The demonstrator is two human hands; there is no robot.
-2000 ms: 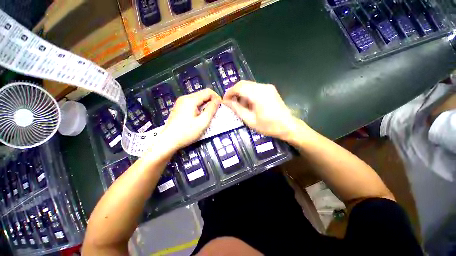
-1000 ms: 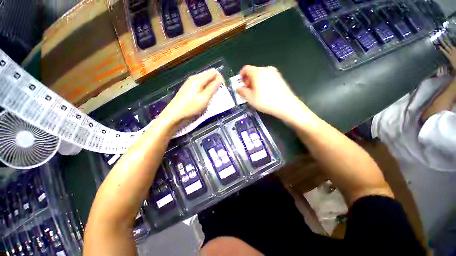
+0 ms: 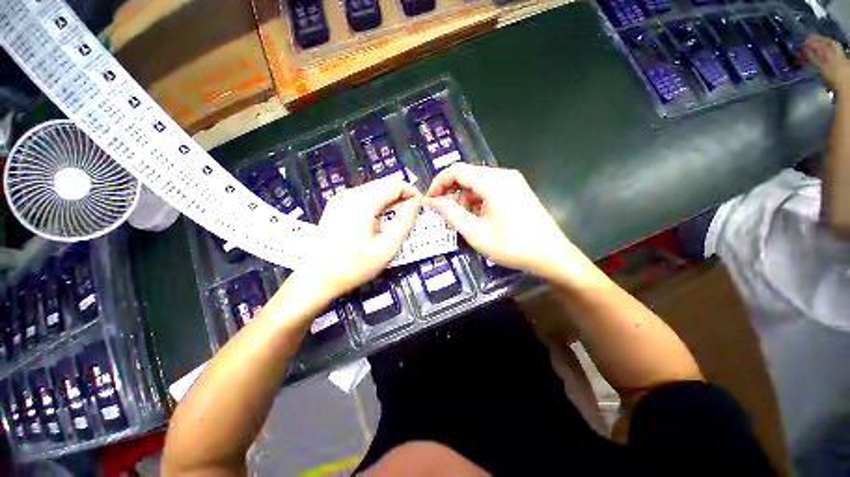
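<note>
A long printed label strip (image 3: 186, 172) curls from the upper left, past the fan, to my hands. My left hand (image 3: 371, 224) holds the strip over the middle of the clear blister tray (image 3: 349, 352). My right hand (image 3: 494, 212) meets it, fingertips pinched at the strip; whether a label is between them is hidden. The strip's end lies below my fingertips. Dark phone cases (image 3: 431, 130) sit in the tray's pockets, several with white patches. My hands and the strip cover the middle pockets.
A white desk fan (image 3: 72, 183) stands at the left, with another tray (image 3: 65, 373) below it. A cardboard box (image 3: 158, 65) and a tray on a board are at the far side. Another tray (image 3: 708, 61) lies upper right, where another person's hand (image 3: 824, 58) reaches.
My hands were apart a second ago, the right holding a small white label; now their fingertips meet over the tray. The strip has swung upward. The other person's hand has moved to the upper-right tray.
</note>
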